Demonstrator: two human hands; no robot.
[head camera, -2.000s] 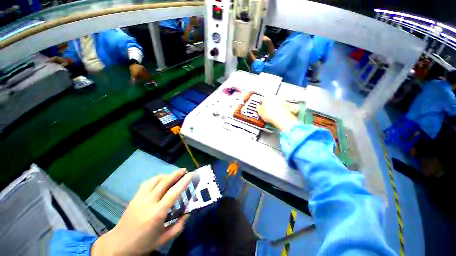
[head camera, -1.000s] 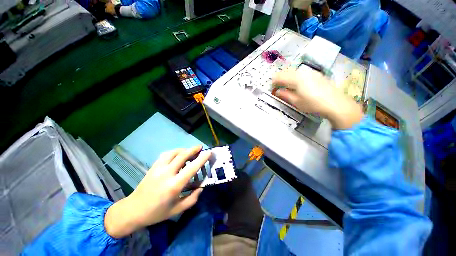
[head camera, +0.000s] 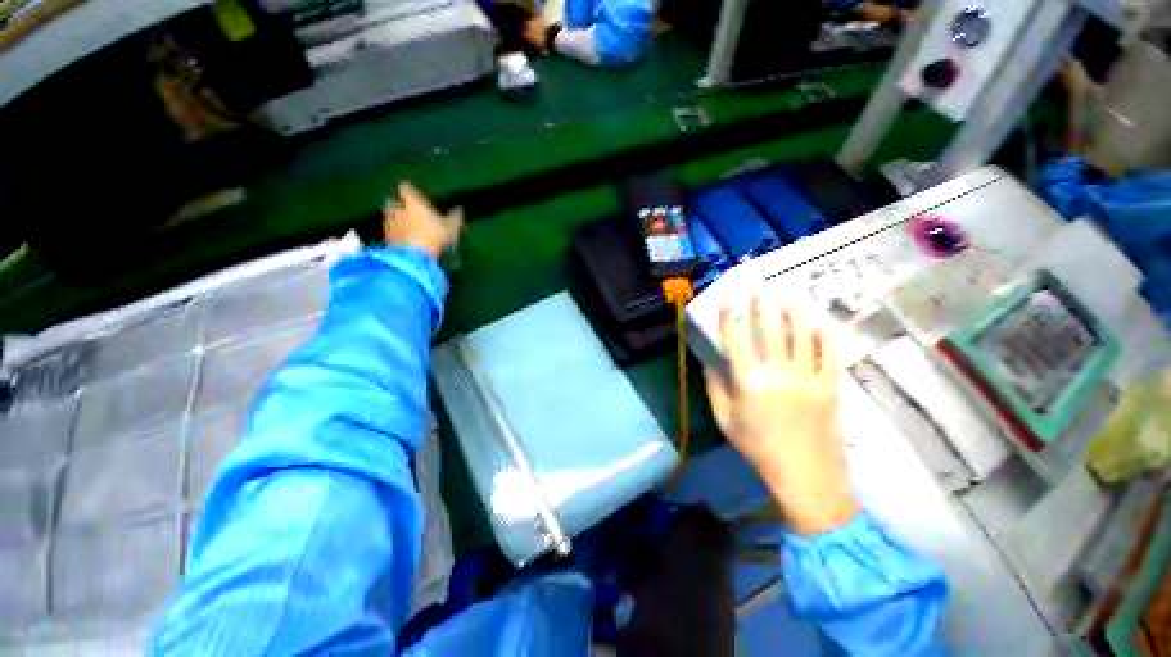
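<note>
My left hand (head camera: 421, 223) reaches out over the green bench, just beyond the tray stack; it is small and slightly blurred, with fingers apart and nothing visible in it. My right hand (head camera: 778, 392) is open, fingers spread, at the near left corner of the white dispensing machine (head camera: 886, 494). The green-edged left fixture (head camera: 944, 347) holds a grey slotted phone frame (head camera: 1035, 344). The pale-blue adhesive sheet (head camera: 565, 398) lies between my arms, with a whitish strip along its left part.
Grey blister trays (head camera: 129, 424) fill the left side. The teach pendant (head camera: 663, 238), with its orange cable (head camera: 682, 372), lies beside blue items (head camera: 751, 212). A yellow cloth or glove (head camera: 1133, 430) and part of the right fixture (head camera: 1143, 578) are at the right edge. People's arms show beyond the bench.
The view has swung left. My left hand no longer shows the phone frame and has moved forward over the bench. My right hand has drawn back from the fixture area to the machine's corner.
</note>
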